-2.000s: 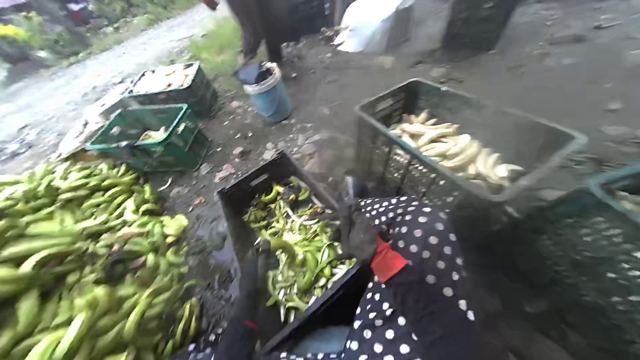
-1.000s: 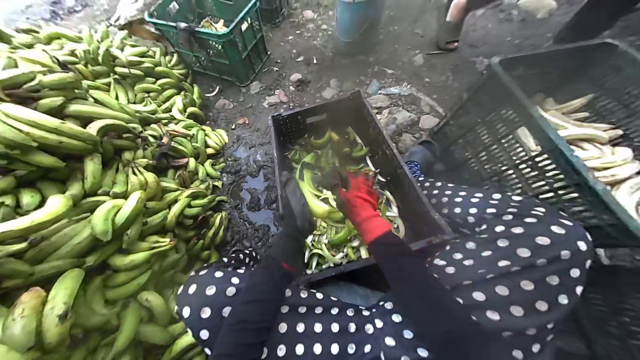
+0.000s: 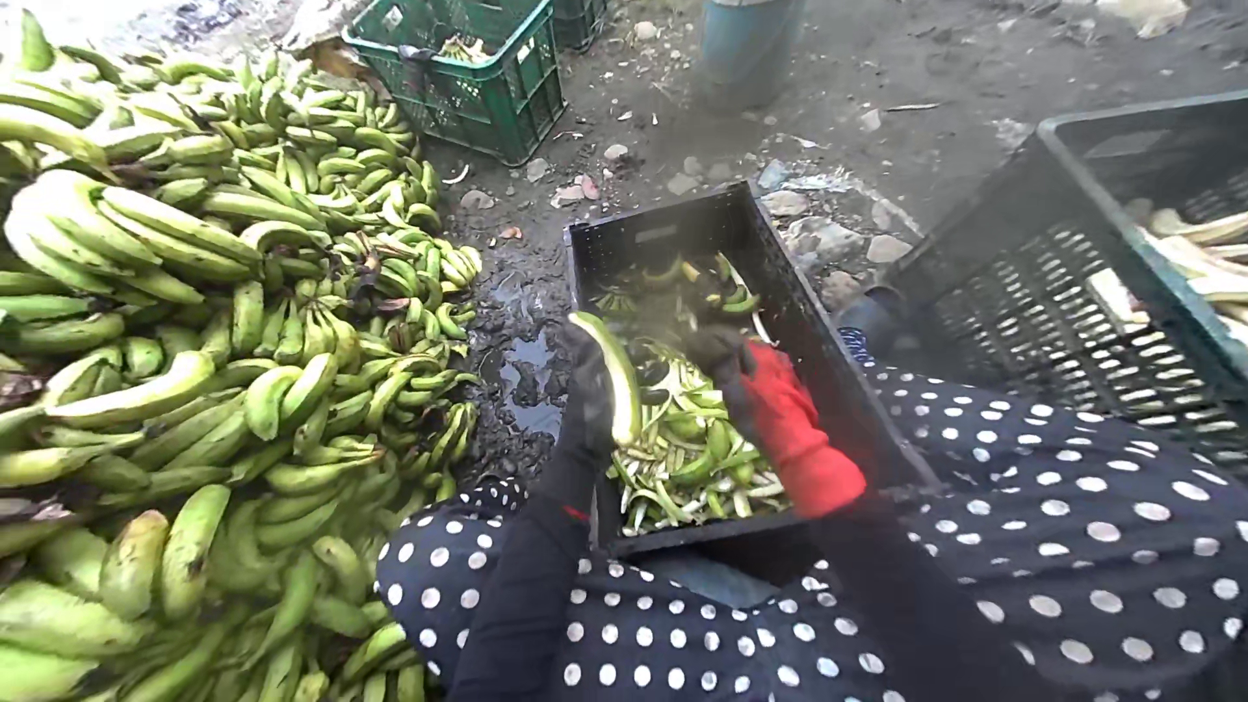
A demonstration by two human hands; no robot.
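Observation:
My left hand [image 3: 585, 390], in a dark glove, holds a green plantain [image 3: 614, 375] at the left side of a black plastic crate [image 3: 829, 361]. The plantain stands nearly upright, curved, with a pale strip along it. My right hand [image 3: 770, 400], in a red and black glove, is over the middle of the crate with its fingers curled; blur hides whether it holds a tool. Green and pale peels [image 3: 692, 439] cover the crate's bottom beneath both hands.
A large heap of green plantains [image 3: 244, 390] fills the left. A green crate [image 3: 468, 88] and a blue bucket [image 3: 746, 49] stand beyond. Right of my legs is a dark green crate [image 3: 1053, 292] with peeled plantains [image 3: 1209, 253]. Stones [image 3: 819, 234] and a puddle [image 3: 531, 375] lie beside the black crate.
One second ago the plantain lay lower between my hands over the peels; now my left hand holds it raised at the crate's left side. The view has swung since two seconds ago.

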